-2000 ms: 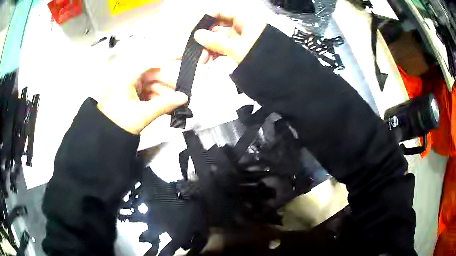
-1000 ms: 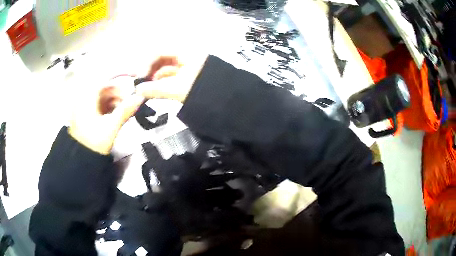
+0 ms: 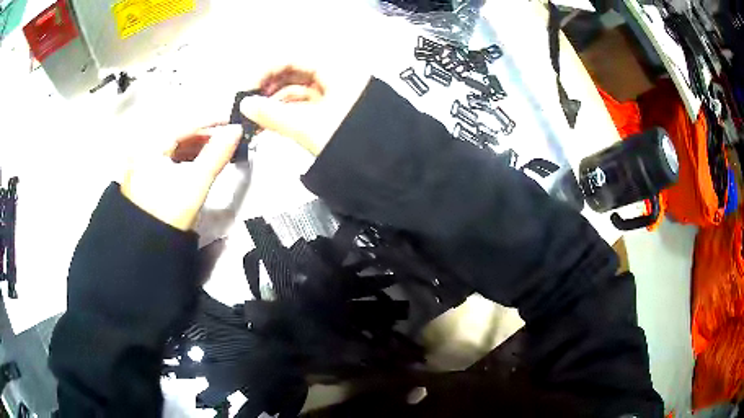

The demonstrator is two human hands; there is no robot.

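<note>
A short black webbing strap (image 3: 243,122) is pinched between both hands over the bright white table, and it looks folded. My left hand (image 3: 175,175) holds its lower part between thumb and fingers. My right hand (image 3: 290,106) pinches its upper end. Whether a buckle is in the fold cannot be told; the fingers cover it. A pile of black webbing straps (image 3: 285,261) lies between my forearms near my body.
Loose black buckles (image 3: 469,77) lie scattered at the upper right, beside a clear plastic bag (image 3: 424,10). A black mug (image 3: 628,170) and orange material (image 3: 718,302) are at the right. The grey machine (image 3: 106,41) stands upper left. Long strap assemblies (image 3: 10,237) lie at the left edge.
The strap was stretched long between my hands; now it shows as a short folded piece with my hands close together. The view has shifted, with the mug and buckles further left.
</note>
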